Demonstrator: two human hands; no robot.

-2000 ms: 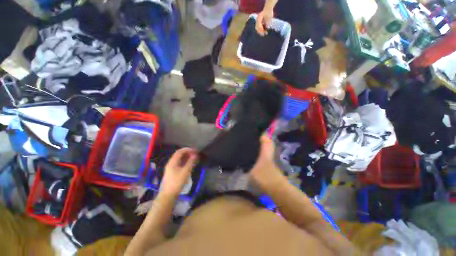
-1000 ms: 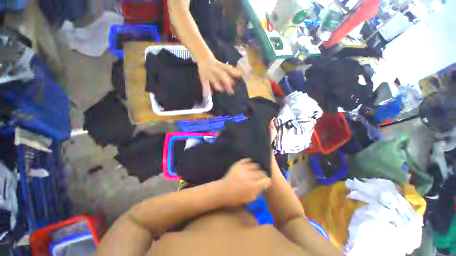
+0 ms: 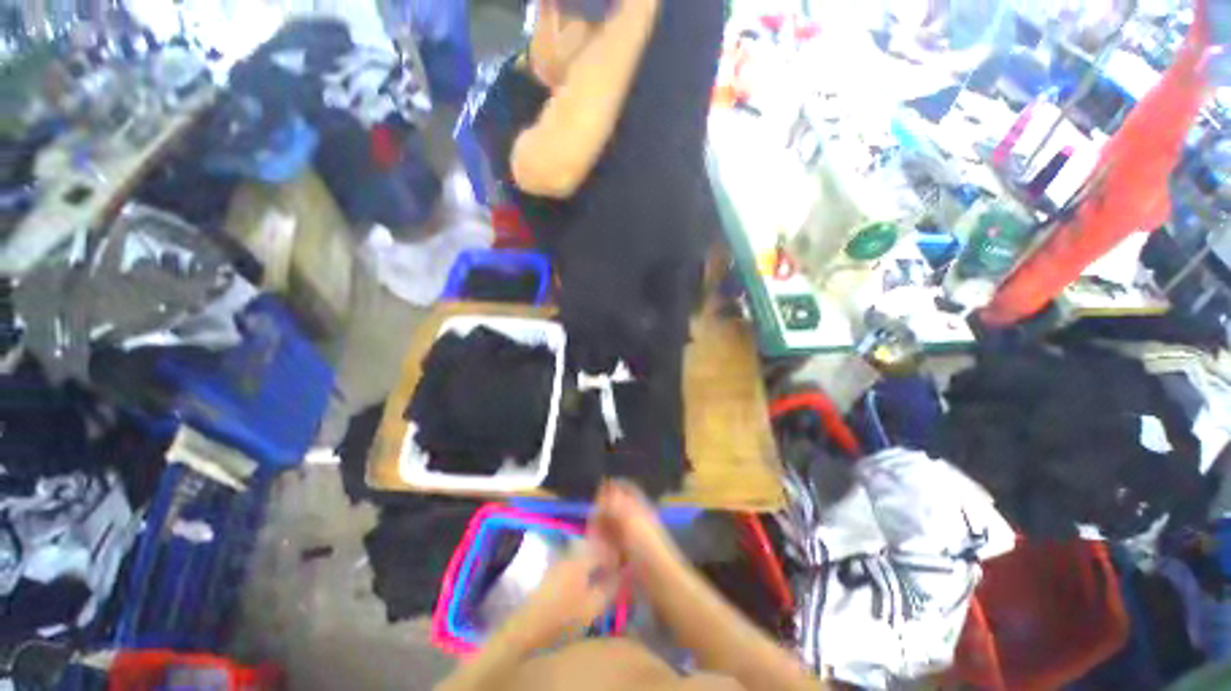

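My left hand (image 3: pixel 587 564) and my right hand (image 3: pixel 624 513) are close together at the front edge of the wooden bench (image 3: pixel 736 432). Both are small and blurred; no cloth shows clearly in them, and I cannot tell their grip. A white plastic basket (image 3: pixel 556 405) holding black garment pieces (image 3: pixel 479 402) stands on the bench, beyond and left of my hands. Black cloth with a white tie (image 3: pixel 604 394) lies right of the basket, directly beyond my hands. A pink-and-blue-rimmed basket (image 3: pixel 459 581) with pale contents is below the bench, partly behind my left hand.
A person in black (image 3: pixel 635 203) is beyond the bench. Black pieces (image 3: pixel 412 560) lie on the floor at left, near a blue crate (image 3: pixel 196 540). White garments (image 3: pixel 884 567) and a red crate (image 3: pixel 1053 607) are at right. A machine table (image 3: pixel 797 290) stands at back right.
The view has shifted, with the bench now ahead. The dark cloth seen in my hands earlier no longer shows clearly there. My hands have come together. The other person's hand has left the white basket.
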